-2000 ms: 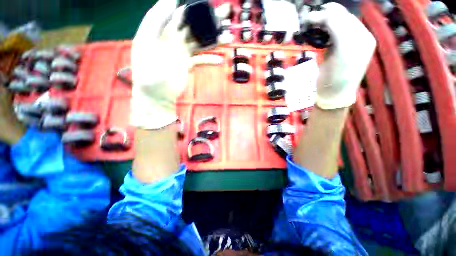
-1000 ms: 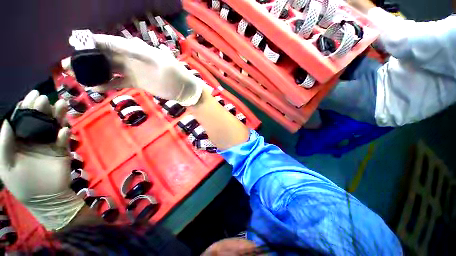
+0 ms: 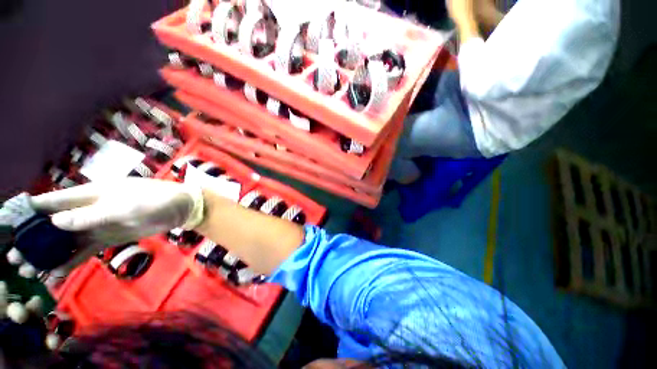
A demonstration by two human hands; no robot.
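My right hand point(image 3: 126, 211), in a white glove, reaches across the tray to the left and grips a smartwatch point(image 3: 45, 243) with a dark, unlit face. Its pale strap end shows at the fingertips. My left hand point(image 3: 16, 310) is cut off by the lower left edge; only gloved fingertips show, around a second dark smartwatch point(image 3: 21, 340). Below my right hand lies a red-orange tray point(image 3: 167, 277) with rows of watches, and one looped watch point(image 3: 131, 260) lies in a pocket.
A stack of red-orange trays point(image 3: 360, 124) full of watches stands beyond my right arm. A person in a pale sleeve point(image 3: 537, 68) is behind it. White paper sheets point(image 3: 112, 160) lie on the watches. A slatted pallet point(image 3: 601, 230) is on the floor at right.
The view has swung right, so the tray stack and the person appear further left. My left hand has slid mostly out at the lower left. Both watches remain held.
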